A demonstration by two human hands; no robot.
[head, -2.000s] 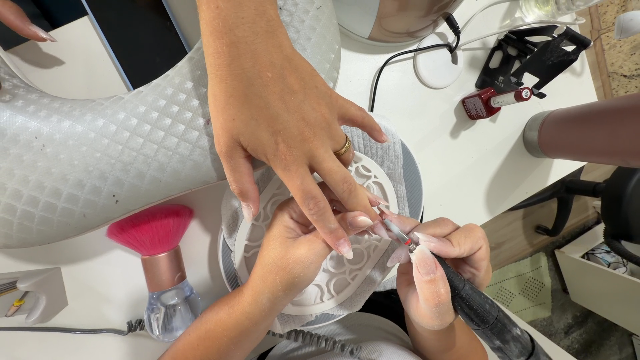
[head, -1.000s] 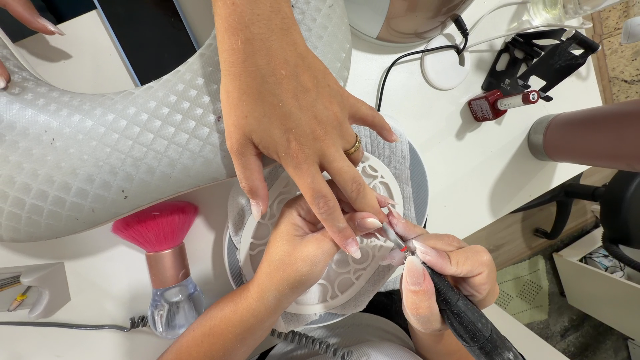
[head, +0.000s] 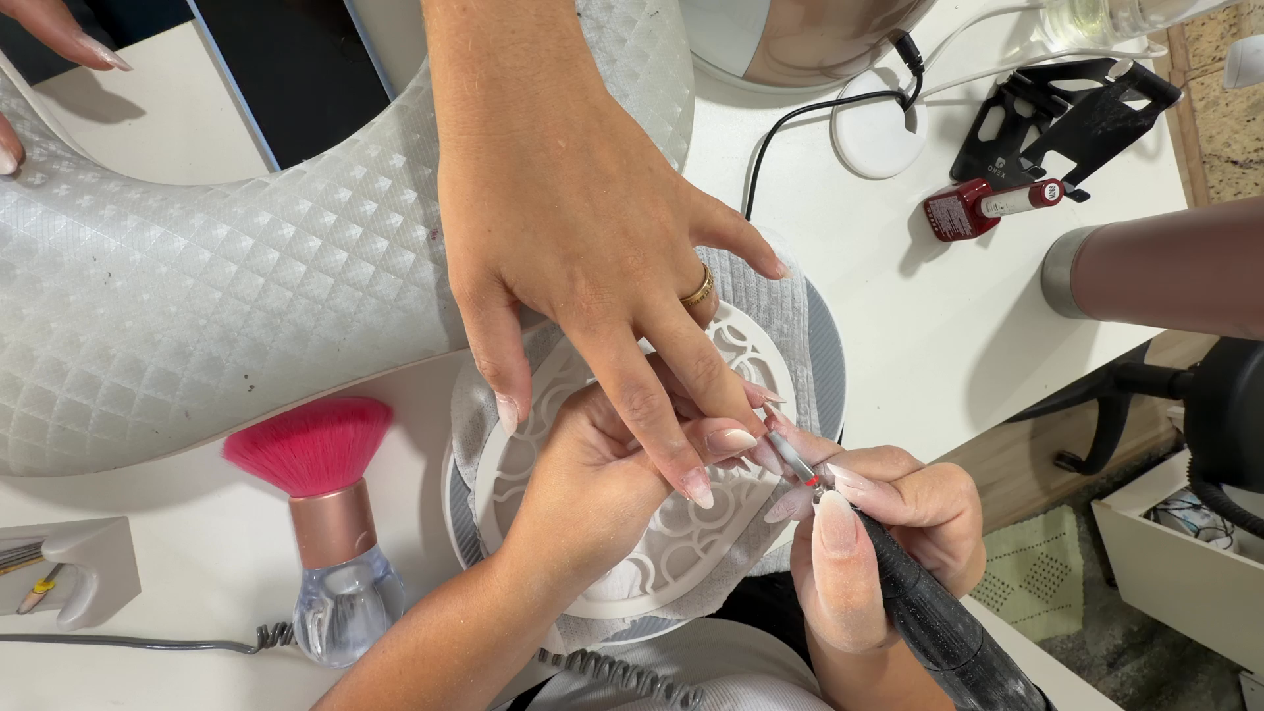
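Note:
My left hand grips a finger of another person's hand, which wears a gold-coloured ring and reaches in from the top. In my right hand is a black electric nail drill handpiece, tilted, its slim metal bit with a red band at the tip of the held finger. The exact contact point is partly hidden by fingers. Beneath the hands lies a white openwork dust collector grille with grey ribbed cloth around it.
A quilted silver armrest spans the upper left. A pink brush stands lower left, near a coiled cord. At right are a dark red polish bottle, a black folding stand and a pink tumbler. Another person's fingertips rest upper left.
My hands keep their hold on the finger and the handpiece. The handpiece and my right fingers have shifted slightly; the view has moved a little.

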